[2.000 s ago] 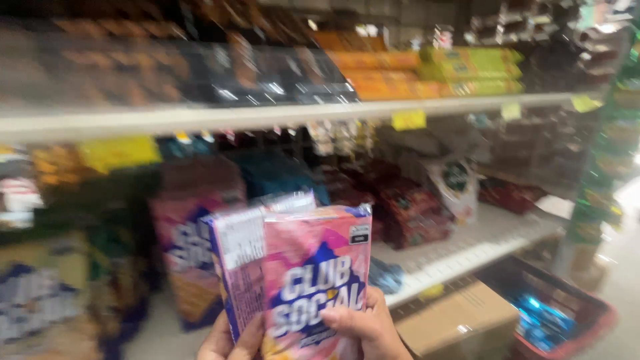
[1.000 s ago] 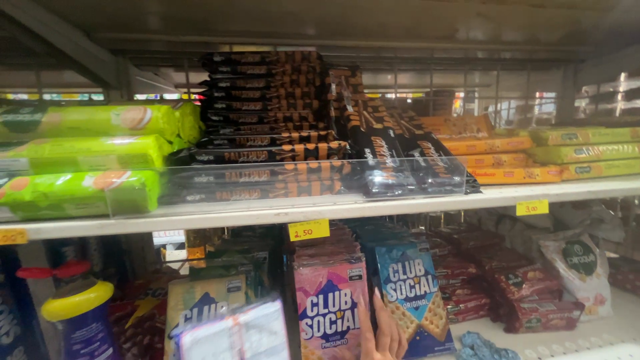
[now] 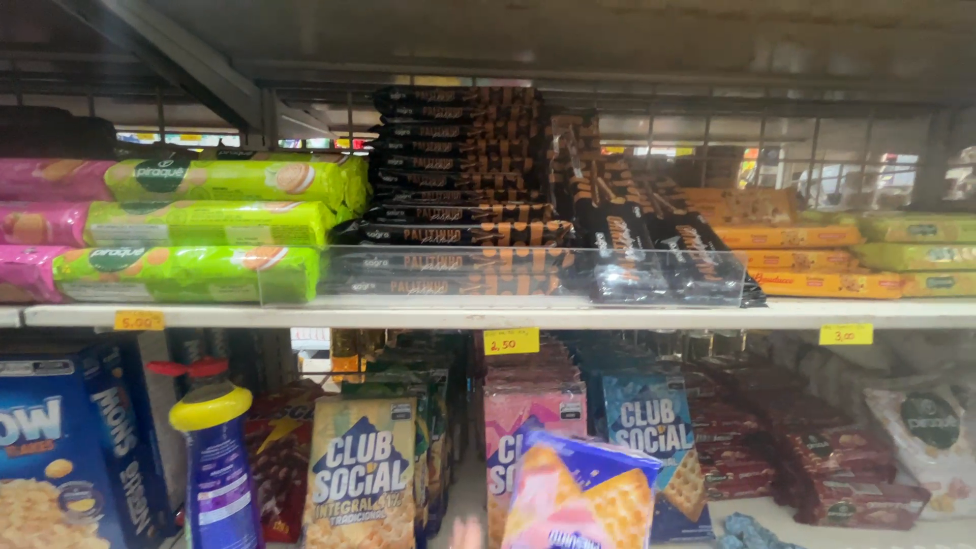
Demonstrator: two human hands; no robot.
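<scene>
A pink and blue Club Social cracker pack (image 3: pixel 579 492), blurred and tilted with its print upside down, is at the bottom edge, in front of the lower shelf. It overlaps a pink Club Social pack (image 3: pixel 534 408) and partly covers a blue one (image 3: pixel 648 404). Blurred fingertips (image 3: pixel 467 534), seemingly of my left hand, show just left of the tilted pack; whether they hold anything is hidden. My right hand is out of view, and no fingers show on the pack. A beige Club Social Integral pack (image 3: pixel 362 465) stands further left.
The upper shelf edge (image 3: pixel 427 316) bears black Palitinho packs (image 3: pixel 442 236), green Piraquê rolls (image 3: pixel 221 221) and orange packs (image 3: pixel 801 259). Below are a blue cereal box (image 3: pixel 46 435), a blue bottle with a yellow collar (image 3: pixel 221 465), dark red packs (image 3: pixel 862 496) and a white bag (image 3: pixel 926 442).
Two seconds ago both hands held Club Social packs. One second ago a hand was at the pink and blue packs on the shelf; it is no longer there. The view has shifted.
</scene>
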